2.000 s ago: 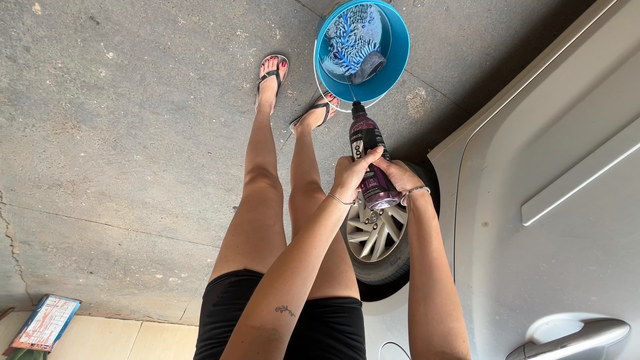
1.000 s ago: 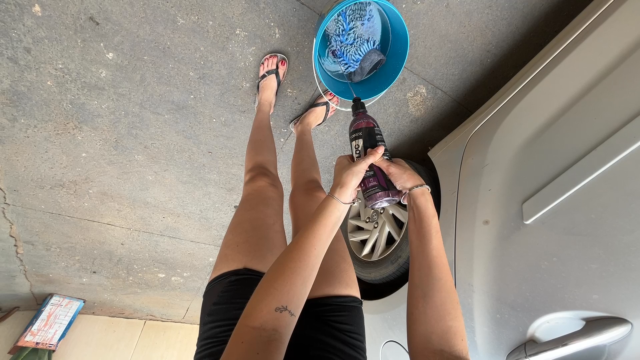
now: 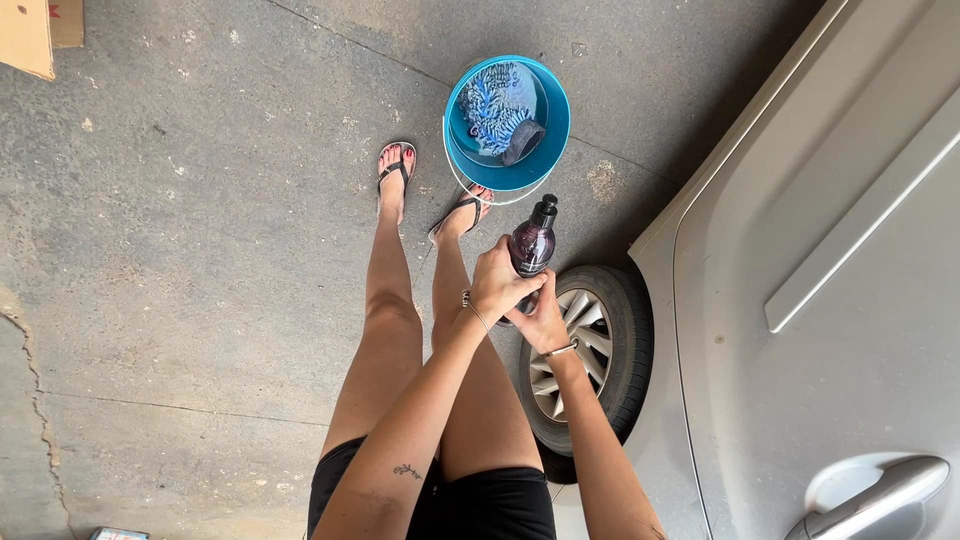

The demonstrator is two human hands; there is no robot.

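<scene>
Both my hands are around a bottle of dark purple liquid (image 3: 531,246) with a black cap, held upright with its top toward the bucket. My left hand (image 3: 495,281) grips its left side; my right hand (image 3: 544,319) holds the lower part from the right. Beyond the bottle a blue bucket (image 3: 556,142) with a white wire handle stands on the floor. In its water lies a blue and grey chenille wash mitt (image 3: 491,109) with a dark cuff (image 3: 523,141). The bottle's base is mostly hidden by my fingers.
A silver car (image 3: 727,375) fills the right side, with its wheel (image 3: 637,345) close beside my right forearm and a door handle (image 3: 885,491) at the lower right. My feet in flip-flops are near the bucket. Cardboard (image 3: 22,34) lies at the upper left; the concrete floor has a crack (image 3: 37,397).
The bottle was tilted with its nozzle toward the bucket and a thin stream coming out; now it is more upright, and no stream shows. The view has shifted, bringing cardboard into sight.
</scene>
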